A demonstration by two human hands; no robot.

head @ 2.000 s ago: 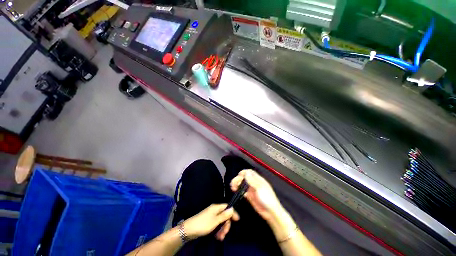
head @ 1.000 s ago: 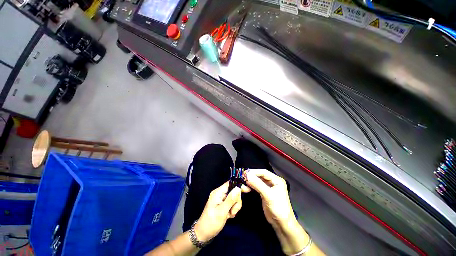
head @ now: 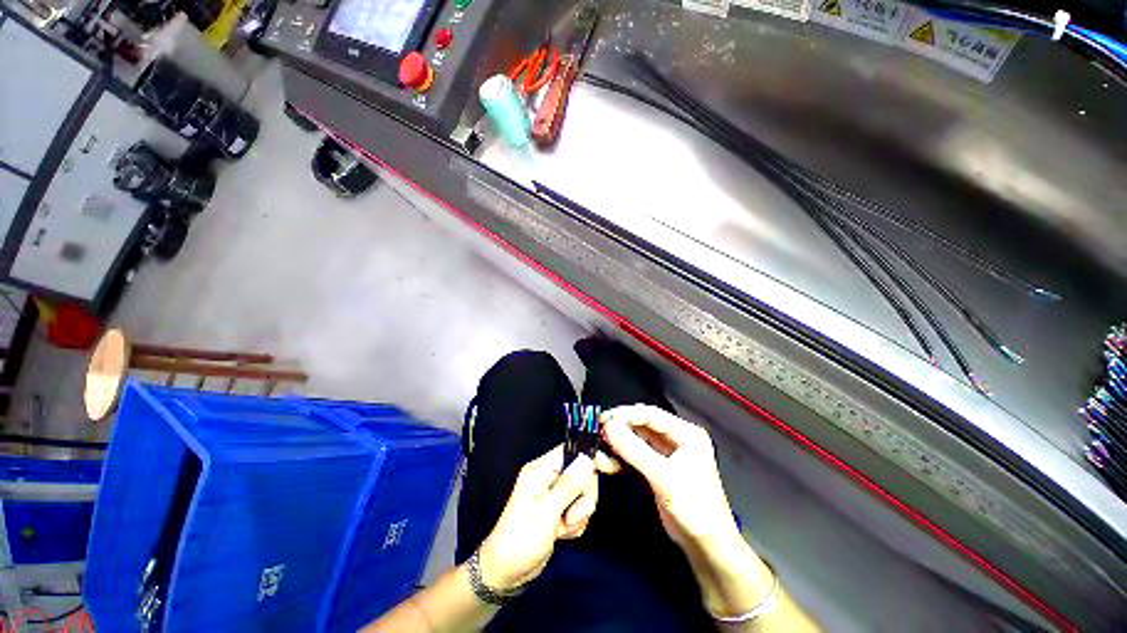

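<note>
A small bundle of black cables (head: 577, 445) is held over my lap, with its blue, red and white stripped ends pointing up. My left hand (head: 540, 503) is closed around the bundle below the ends. My right hand (head: 658, 460) has its thumb and fingertips at the right side of the stripped ends, touching them; whether it pinches one is too small to tell. The lower part of the bundle is hidden by my hands and dark trousers.
Loose black cables (head: 791, 179) lie on the steel tray (head: 729, 223). A cable pile (head: 1109, 414) is at the right edge. A pale teal roll (head: 504, 111) and red-handled tools (head: 554, 105) lie by the control panel (head: 371, 50). Blue crates (head: 266, 495) and a wooden stool (head: 108, 371) are left.
The bundle was first held low and slanted; now its coloured ends stand upright between my hands. Since one second ago my hands have barely moved. The view has shifted.
</note>
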